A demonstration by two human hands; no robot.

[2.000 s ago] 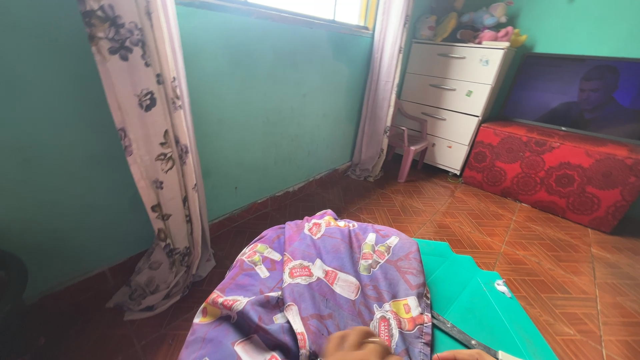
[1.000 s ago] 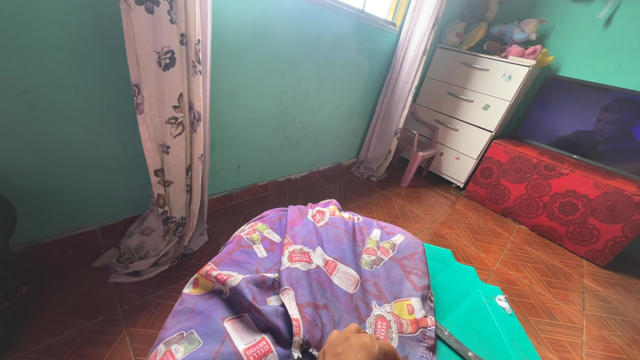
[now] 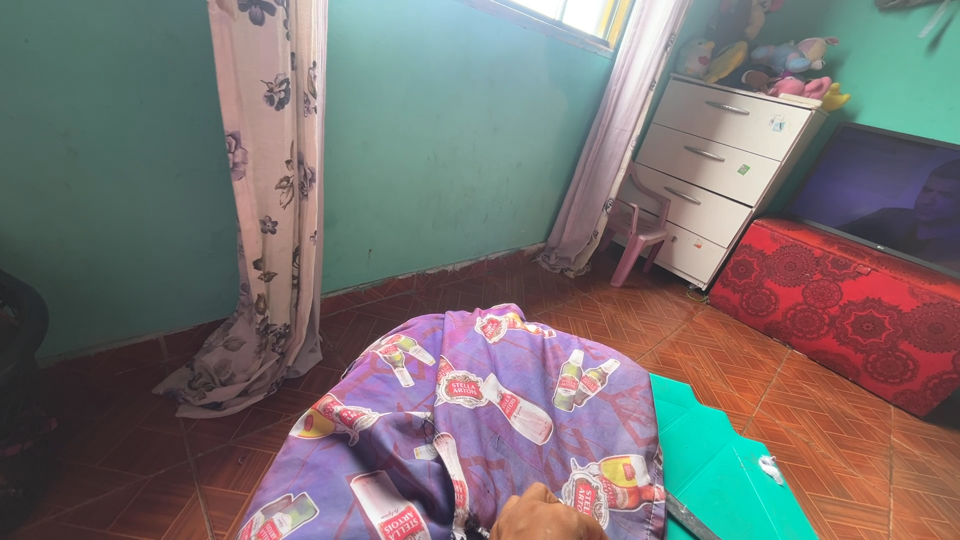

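A purple cloth (image 3: 517, 442) printed with beer bottles, glasses and labels spreads over the lower middle of the view, with folds running to its bottom edge. My left hand (image 3: 546, 516), knuckles up and fingers curled, grips the cloth at the bottom of the frame; its fingertips are hidden. Right of the cloth lies a green sheet-like piece (image 3: 724, 457) with a stepped edge and a small white patch. A dark narrow strip (image 3: 691, 519), its kind unclear, lies across the green piece beside the cloth's edge. My right hand is out of view.
Tiled floor (image 3: 675, 337) surrounds the cloth. Floral curtains (image 3: 274, 225) hang by the green wall. Farther back stand a small pink chair (image 3: 637, 229), a white drawer chest (image 3: 705, 157) topped with plush toys, and a television (image 3: 885, 195) on a red patterned box (image 3: 840, 315). A dark object (image 3: 22, 322) is at left.
Two seconds ago, fingers showed beside the dark strip at the bottom right; they are now out of view. My left hand remains at the cloth's lower part.
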